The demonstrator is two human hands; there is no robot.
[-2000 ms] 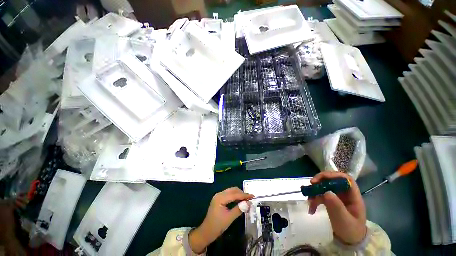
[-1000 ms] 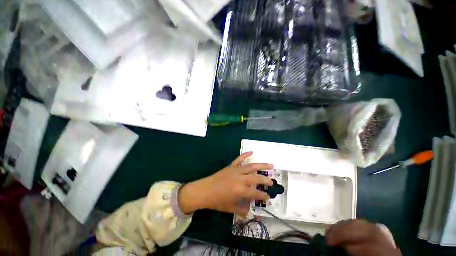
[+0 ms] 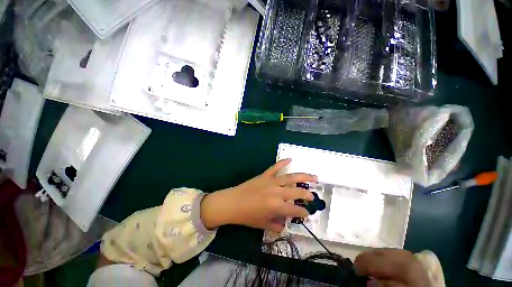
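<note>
A white plastic housing (image 3: 368, 216) lies in front of me, recess up, with a dark clover-shaped hole. My left hand (image 3: 261, 203) lies over its left end, fingers spread on a small black insert (image 3: 302, 193) beside the hole; the fingers partly hide it. My right hand (image 3: 390, 268), at the bottom edge, is closed around the dark handle of a screwdriver (image 3: 319, 240). The thin shaft points up and left, its tip at the lower end of the insert. Thin dark strands cover the housing's near left corner.
White housings (image 3: 219, 106) lie at left. A compartment parts tray (image 3: 348, 92) is at the top. A green-yellow screwdriver (image 3: 260, 116), small clear bag (image 3: 337, 120), screw bag (image 3: 466, 134) and orange screwdriver (image 3: 484, 179) lie beyond the housing. White housings (image 3: 494, 224) stand at right.
From two seconds ago, the screwdriver has come down from above the housing to the insert, and my left hand has moved onto the insert. Since one second ago the hands keep nearly the same pose; the view has shifted.
</note>
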